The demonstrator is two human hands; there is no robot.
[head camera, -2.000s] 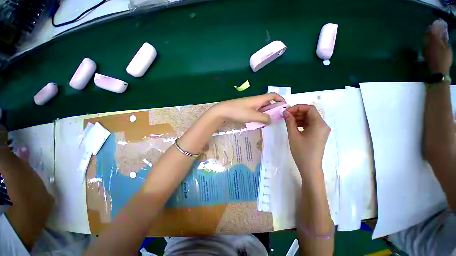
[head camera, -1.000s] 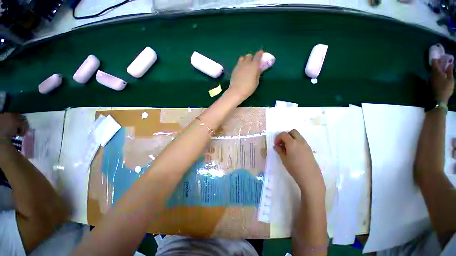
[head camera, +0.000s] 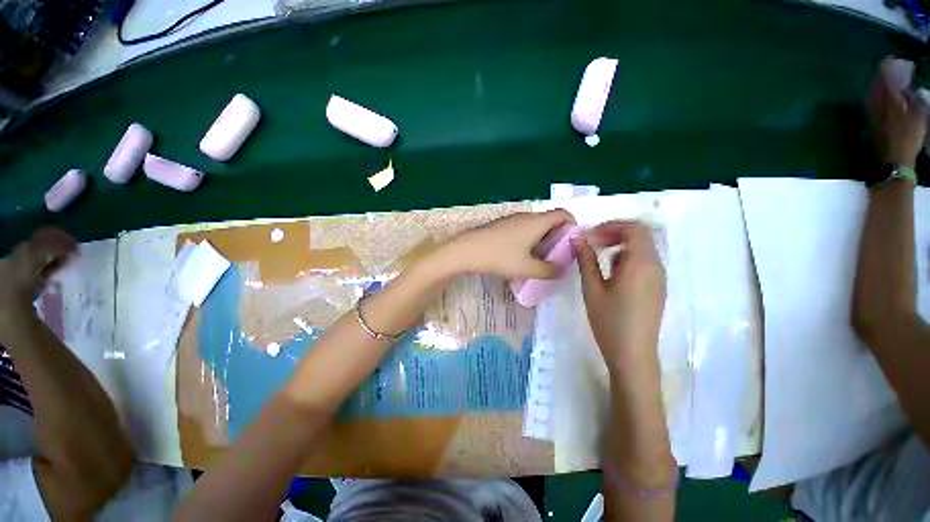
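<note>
My left hand (head camera: pixel 515 248) holds a pink case (head camera: pixel 540 277) above the right part of the film-covered mat (head camera: pixel 388 444). My right hand (head camera: pixel 619 267) is at the case's upper end, thumb and forefinger together and slightly blurred; whether a small sticker is pinched there cannot be told. The sticker strip (head camera: pixel 540 387) lies below the case, along the mat's right edge. Several other pink cases lie on the green belt, one (head camera: pixel 362 120) beyond my left forearm and one (head camera: pixel 595 95) further right with a white dot beside it.
The green belt (head camera: pixel 479 112) runs across the top, with a yellow scrap (head camera: pixel 380 177) on it. White paper sheets (head camera: pixel 816 336) lie at the right, folded white paper (head camera: pixel 202 271) at the mat's left. Other people's arms show at both sides, the right one (head camera: pixel 889 245) reaching over the belt.
My left hand has come back from the belt with a pink case and met my right hand over the mat. The cases and yellow scrap on the belt have shifted left.
</note>
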